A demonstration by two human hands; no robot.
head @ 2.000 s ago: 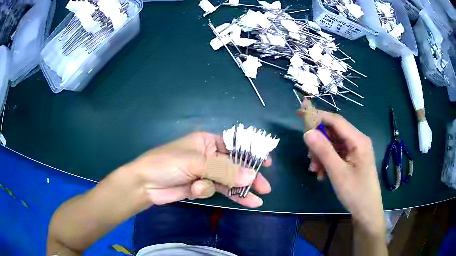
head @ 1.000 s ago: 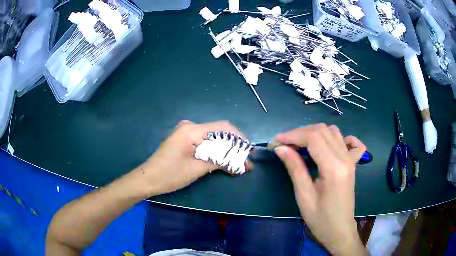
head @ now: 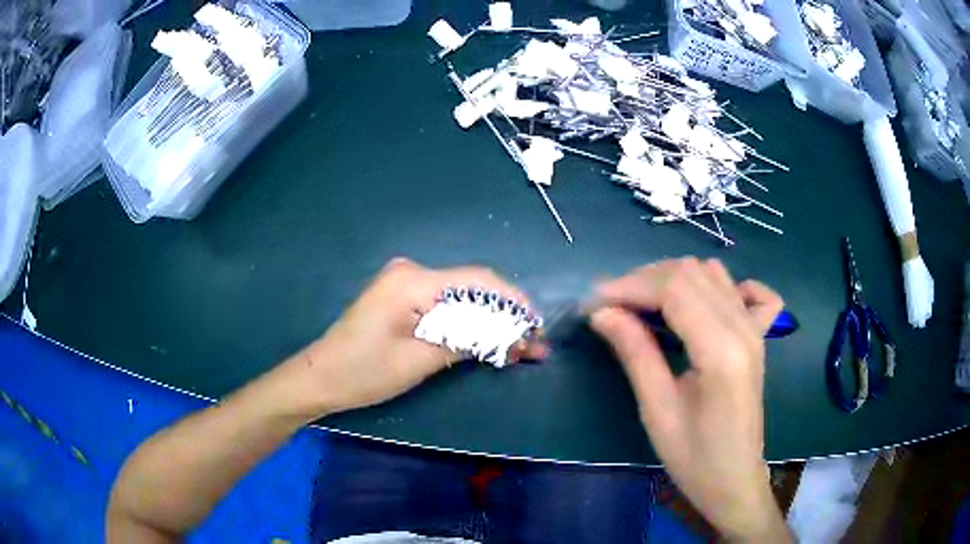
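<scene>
My left hand (head: 388, 324) is closed around a fanned bundle of tagged pins (head: 473, 328). White tags sit side by side, with a row of small dark looped ends along their upper edge; the rods are hidden in the hand. My right hand (head: 691, 329) holds a blue-handled fine-tipped tool (head: 782, 324) between thumb and fingers, its handle end showing at the right. The tool's tip is blurred, just right of the bundle; I cannot tell if it touches. A heap of loose tagged pins (head: 596, 101) lies beyond the hands.
A clear box of aligned pins (head: 202, 159) stands at the back left beside clear lids (head: 85, 133). Open bins (head: 734, 53) stand at the back right. Blue-handled pliers (head: 854, 345) and a white wrapped bundle (head: 891, 191) lie at the right. The dark green bench edge curves in front.
The bundle has turned from tags upright to looped ends facing up in my left hand. My right hand has come in from the heap with the tool, its tip now beside the bundle.
</scene>
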